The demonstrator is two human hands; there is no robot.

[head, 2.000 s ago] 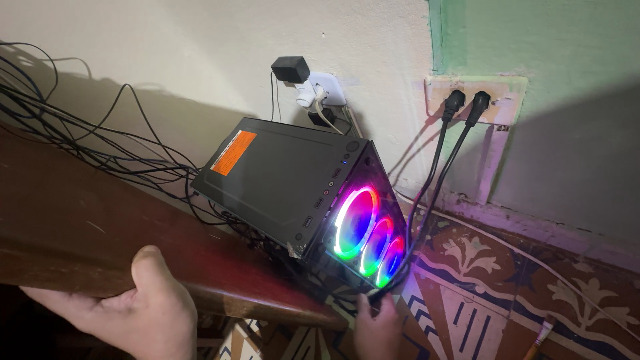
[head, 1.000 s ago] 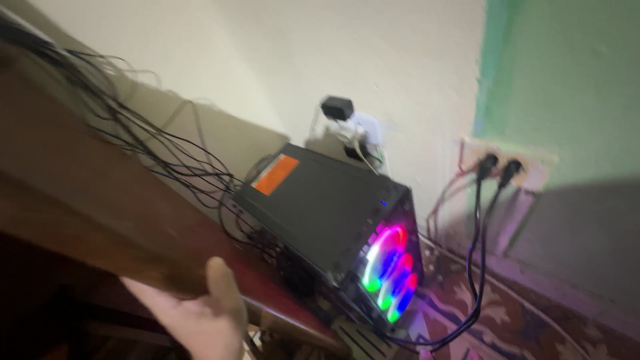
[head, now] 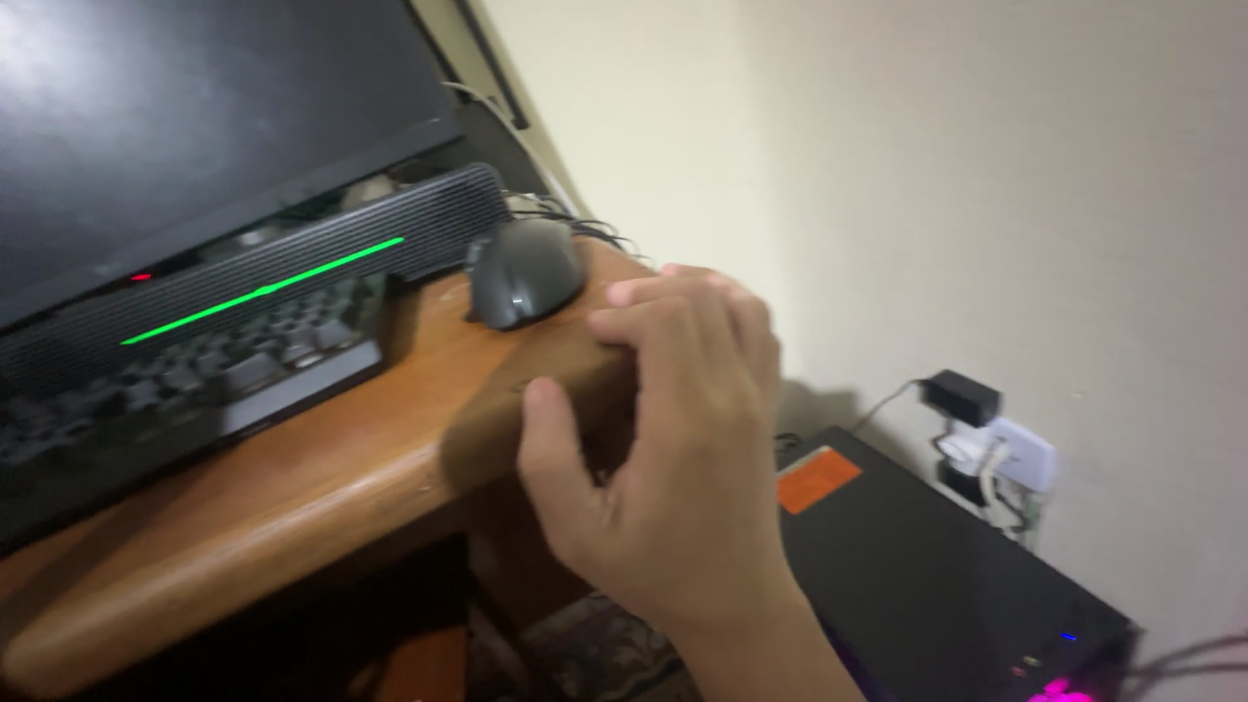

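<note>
My right hand (head: 682,439) is at the right corner of a wooden desk (head: 341,487), back of the hand toward the camera. Its fingers curl over the corner and its thumb is apart from them, near the front edge; it holds no loose thing, and whether it touches the wood is unclear. Just left of its fingertips, a black computer mouse (head: 526,273) rests on the desktop. My left hand is out of view. A dark keyboard (head: 244,370) lies farther left, in front of a black soundbar (head: 439,219) with a green light strip.
A monitor (head: 214,127) stands behind the soundbar. Low on the right is a black computer case (head: 936,575) with an orange sticker (head: 819,480). A black power adapter (head: 960,395) is plugged in at a white wall socket (head: 1024,453). Cables run behind the mouse.
The view has swung from the computer case and floor to the desktop. The two hands seen earlier were by the desk's edge and the case's lit fans; now just one is visible, at the desk corner.
</note>
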